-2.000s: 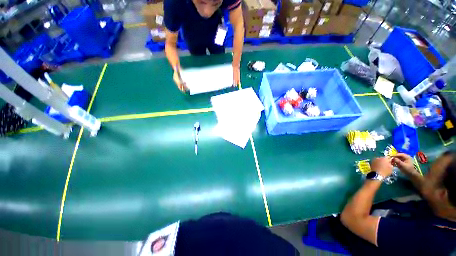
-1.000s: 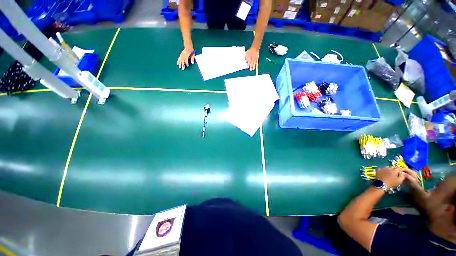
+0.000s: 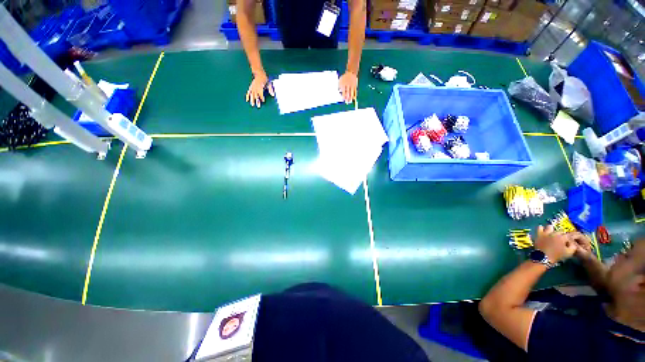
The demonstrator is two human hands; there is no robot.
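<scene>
Neither of my hands is in the picture; only my dark clothing and the ID badge (image 3: 230,327) show at the bottom. White paper sheets (image 3: 349,147) lie overlapping and spread near the middle of the green bench. Another white sheet or stack (image 3: 308,90) lies at the far edge, between a co-worker's two hands, which rest at its sides. A slim dark-and-white pen (image 3: 287,174) lies alone on the bench, left of the spread sheets.
A light-blue bin (image 3: 460,170) with red, white and black pieces stands right of the sheets. A seated person (image 3: 551,283) handles yellow-and-white parts (image 3: 522,201) at the right. White metal posts (image 3: 71,88) stand at the left.
Since the first earlier frame, the co-worker's sheets have been lowered from a tilted hold and now lie flat at the far edge. The camera view has shifted. The spread sheets and pen stay put.
</scene>
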